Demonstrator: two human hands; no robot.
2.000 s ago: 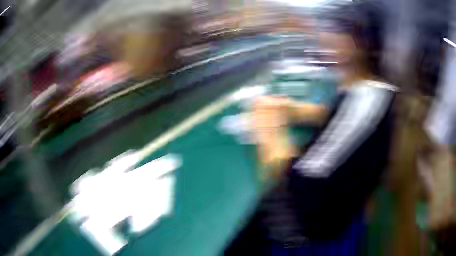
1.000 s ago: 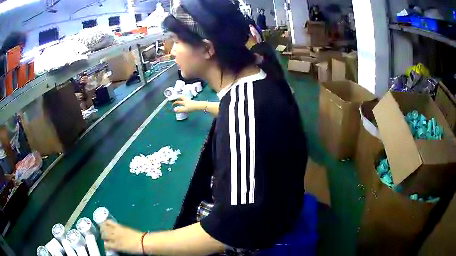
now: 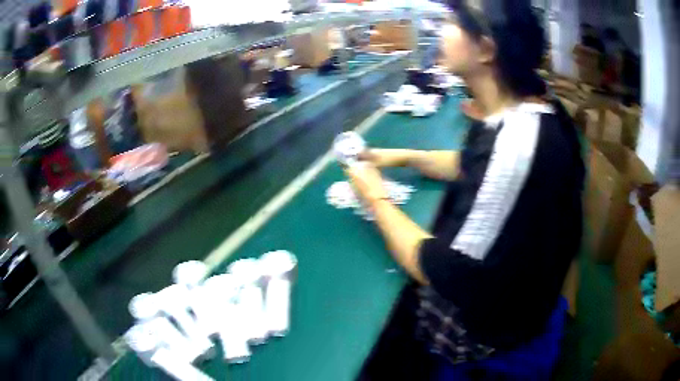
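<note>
A loose group of several white handheld fans (image 3: 235,309) lies on the green bench (image 3: 328,290) at the lower left, nearest in front of me. Their round heads point away from me and their handles towards me. The picture is blurred, so grilles and panels cannot be made out. Neither of my hands is in the picture. The hands in view belong to a coworker (image 3: 522,223) on the right, who holds a white fan (image 3: 348,146) above a heap of small white parts (image 3: 343,195).
A pale rail (image 3: 257,221) separates the bench from a darker green conveyor belt (image 3: 201,201). More white fans (image 3: 411,101) lie further up the bench. A grey post (image 3: 52,275) stands at the left. Cartons (image 3: 168,108) stand beyond the belt and at the right.
The view has swung left, so the fan group shows whole and the coworker sits further right. The coworker's near hand has left the fan group and both hands are now at a fan above the heap.
</note>
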